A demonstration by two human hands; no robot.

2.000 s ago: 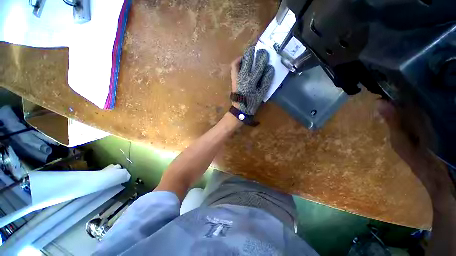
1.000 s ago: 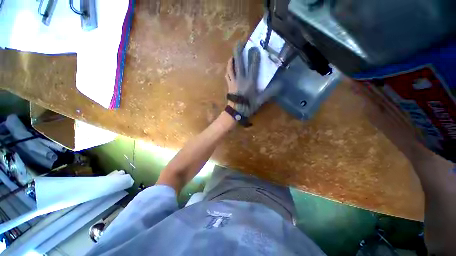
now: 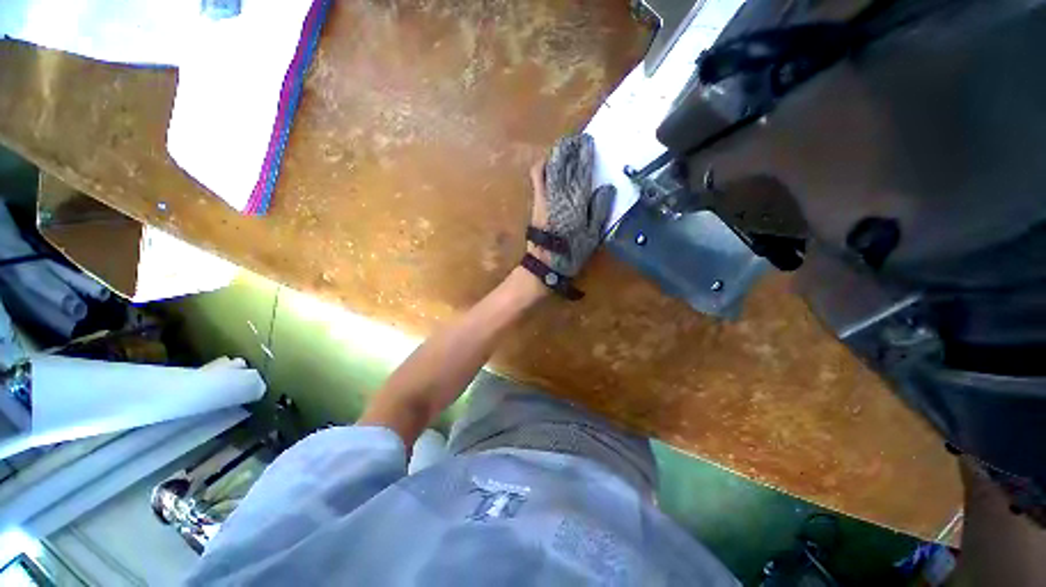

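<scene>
The large dark cutting machine (image 3: pixel 883 172) fills the upper right, and its grey base plate (image 3: pixel 694 269) lies flat on the table. A white-topped strip of fabric lay (image 3: pixel 648 120) runs diagonally up to the machine's blade stand. My left hand (image 3: pixel 574 201), in a grey chain-mesh glove with dark wrist straps, lies flat on the lower end of the strip, left of the blade stand. My right hand is hidden behind the machine; only part of the forearm (image 3: pixel 998 533) shows at the lower right edge.
The brown wooden table (image 3: pixel 424 149) curves across the view. A white-topped lay (image 3: pixel 224 126) with a magenta and blue edge lies at upper left. An open cardboard box (image 3: pixel 92 241) stands beyond the table edge, above white rolls (image 3: pixel 138 401) at left.
The machine has turned and its body sits lower at the right, hiding the red-white label and my right hand. The view has shifted slightly. My left hand stays on the strip.
</scene>
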